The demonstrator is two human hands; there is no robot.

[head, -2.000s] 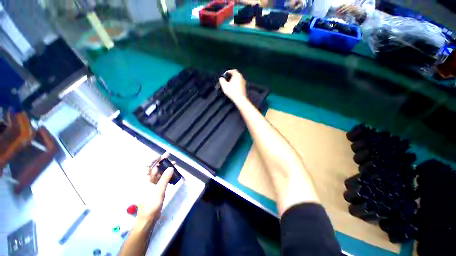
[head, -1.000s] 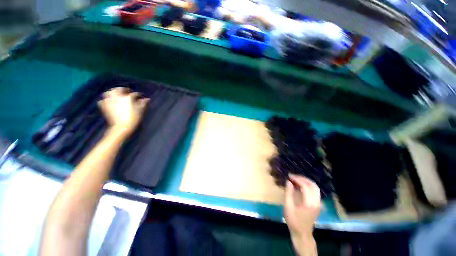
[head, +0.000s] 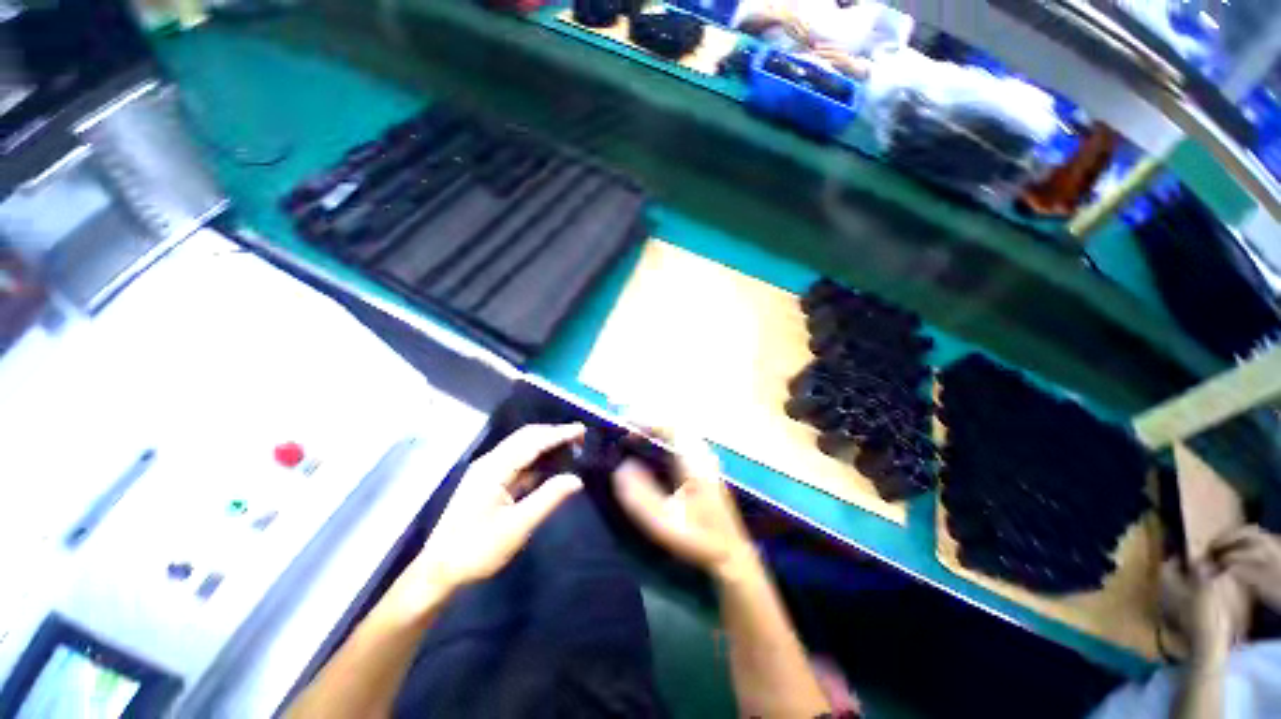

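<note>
My left hand (head: 492, 509) and my right hand (head: 688, 509) are close together above my lap, at the bench's front edge. Small black plastic housings (head: 600, 452) are between their fingers; the dark parts blend with the dark background, so their exact number and outline cannot be told. The black blister tray (head: 492, 253) lies on the green bench top, with parts in channels on its left side and bare channels on its right. Piled black housings (head: 864, 393) stand on the right part of a tan cardboard sheet (head: 688, 330).
A second pile of housings (head: 1040, 478) is farther right, near another person's hands (head: 1219, 583). The white machine panel (head: 211, 365) at left has a red button (head: 288, 454), a green button (head: 238, 506) and a touchscreen (head: 84, 681). A blue bin (head: 801, 91) stands behind.
My left hand has left the tray and my right hand has left the housing pile. Both have come together above my lap with dark parts. The view has swung back left.
</note>
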